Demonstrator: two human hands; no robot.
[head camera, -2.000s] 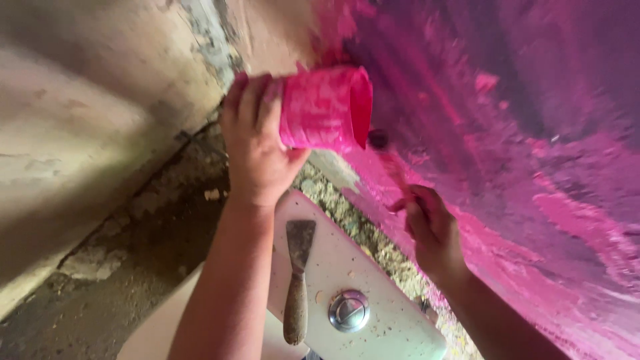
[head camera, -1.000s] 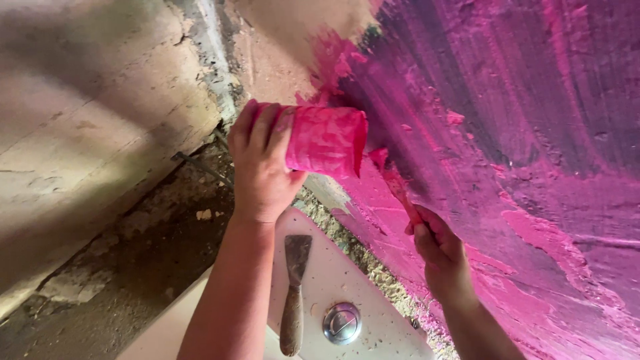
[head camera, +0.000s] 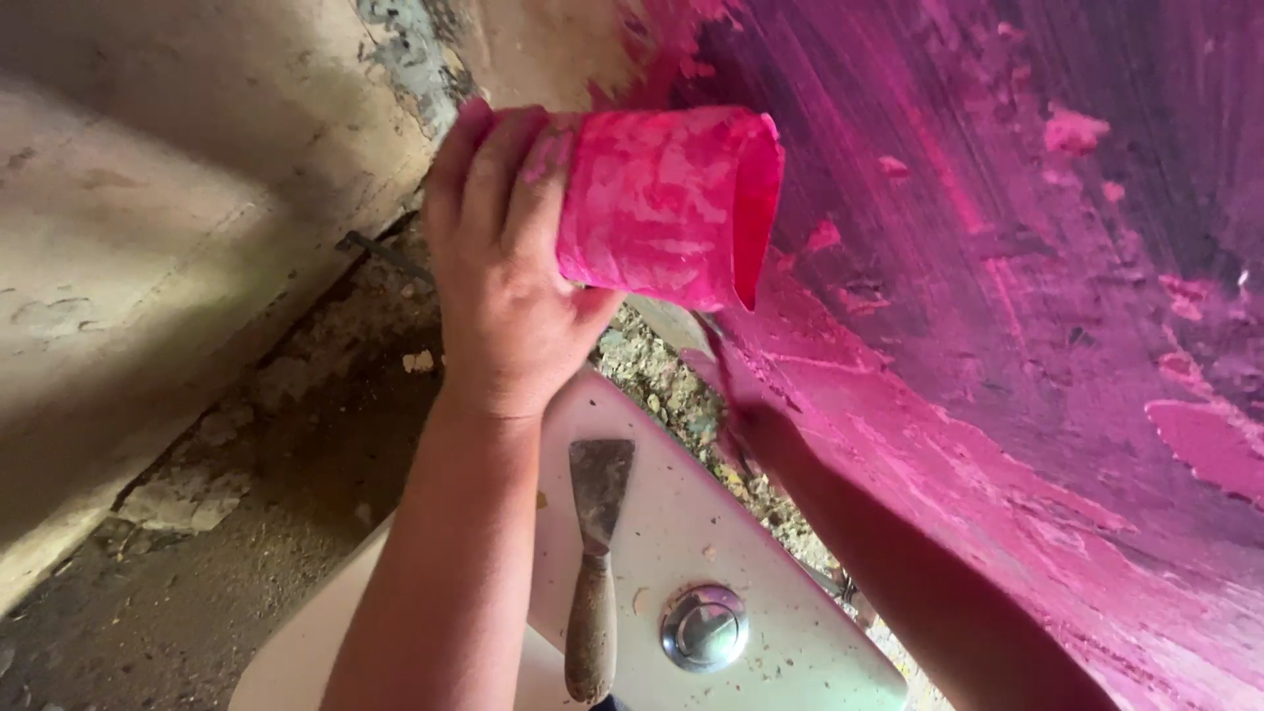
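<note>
My left hand (head camera: 513, 267) grips a paint-covered pink cup-like container (head camera: 662, 207) lying on its side in the air, its mouth turned right toward the wall. Low beside the wall's pink part, my right hand (head camera: 746, 420) is dark and blurred; its fingers, and whatever they hold, cannot be made out. Below the left hand, a scraper with a wooden handle (head camera: 592, 602) lies on a white toilet cistern lid (head camera: 790, 632), left of the round chrome flush button (head camera: 704, 628).
Pink and purple paint covers the rough wall (head camera: 987, 296) at the right. A bare, stained wall (head camera: 178, 217) stands at the left. Rubble and crumbled mortar (head camera: 671, 385) lie along the wall behind the cistern, and a dirty floor (head camera: 227, 553) shows at the lower left.
My right hand has moved down and left, away from where it held a paint-covered brush-like tool by the container's mouth. My left hand still grips the container.
</note>
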